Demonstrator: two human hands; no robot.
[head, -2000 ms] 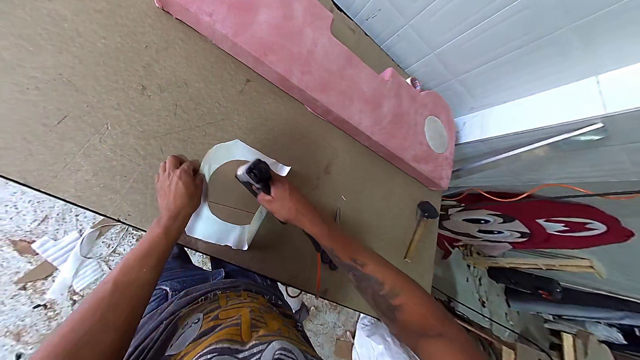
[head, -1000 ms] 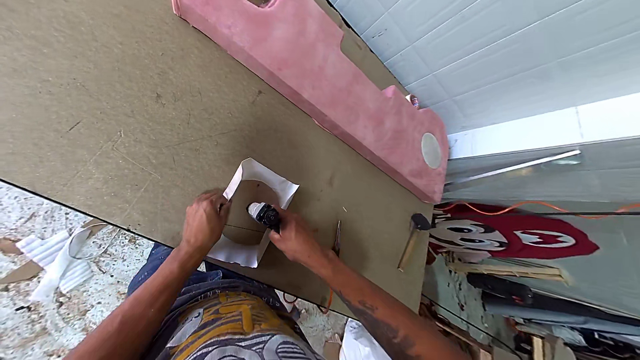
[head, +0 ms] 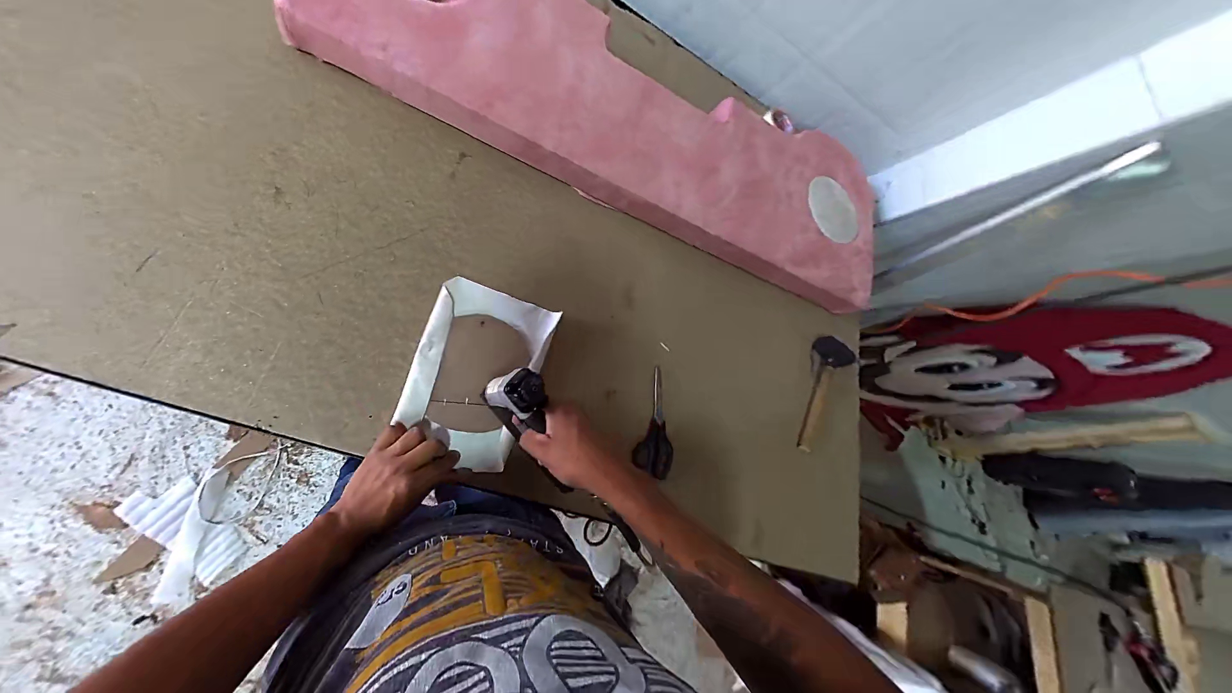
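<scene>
A brown round-looking piece [head: 481, 361] with white material [head: 423, 371] folded up along its edges lies near the front edge of the brown worktable. My left hand [head: 409, 462] grips the white material at the piece's near left corner, fingers curled. In my right hand [head: 558, 438] is a black handheld tool [head: 525, 390] with a pale nose, its exact kind unclear, held over the right side of the piece. Several small staple-like marks lie along a line across the brown surface. Black-handled scissors [head: 654, 448] rest just right of my right hand.
A long pink fabric-covered panel [head: 616, 135] lies along the far side of the worktable [head: 241, 212]. A hammer [head: 818, 395] is near the right edge. Beyond hangs a red cartoon-face piece [head: 1039, 366] beside an orange cord [head: 1030, 298]. White scraps [head: 183, 529] litter the floor at left.
The white-edged piece has been turned, and its white sides that lay spread two seconds ago now stand folded up. My left hand has moved to its near corner; the tool remains in my right hand.
</scene>
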